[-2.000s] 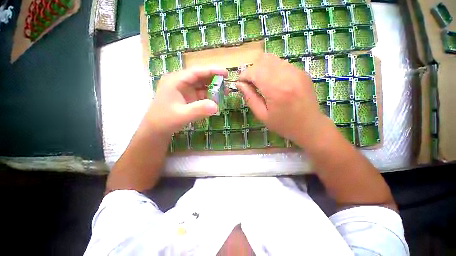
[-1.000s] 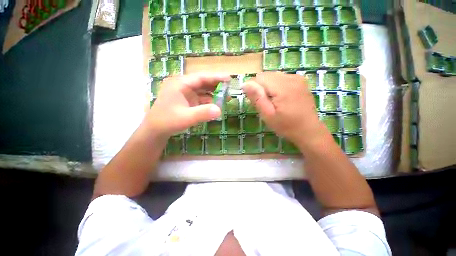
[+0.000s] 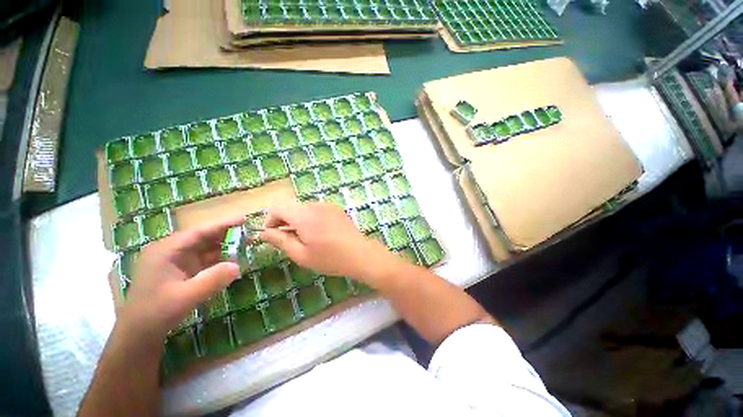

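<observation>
My left hand (image 3: 181,273) holds a green square piece (image 3: 234,243) edge-on between thumb and fingers, over the rows of boards. My right hand (image 3: 319,238) is pinched just right of the piece, with a fine light line between the fingertips, too small to name. Below lies a board layout (image 3: 236,169) of green squares in close rows on a brown cardboard sheet (image 3: 236,204); a bare brown gap shows in one row behind the hands. The hands hide part of the lower rows.
At right, a cardboard stack (image 3: 562,175) bears a short row of set-aside pieces (image 3: 517,122) and one loose piece. Full sheets of boards (image 3: 338,11) lie at the far side. A wrapped strip (image 3: 50,106) lies at left. A white plastic-like pad (image 3: 69,326) lies under the work.
The view has swung right, bringing the cardboard stack and far sheets into view. The left hand still holds the piece; the right fingers are still pinched beside it.
</observation>
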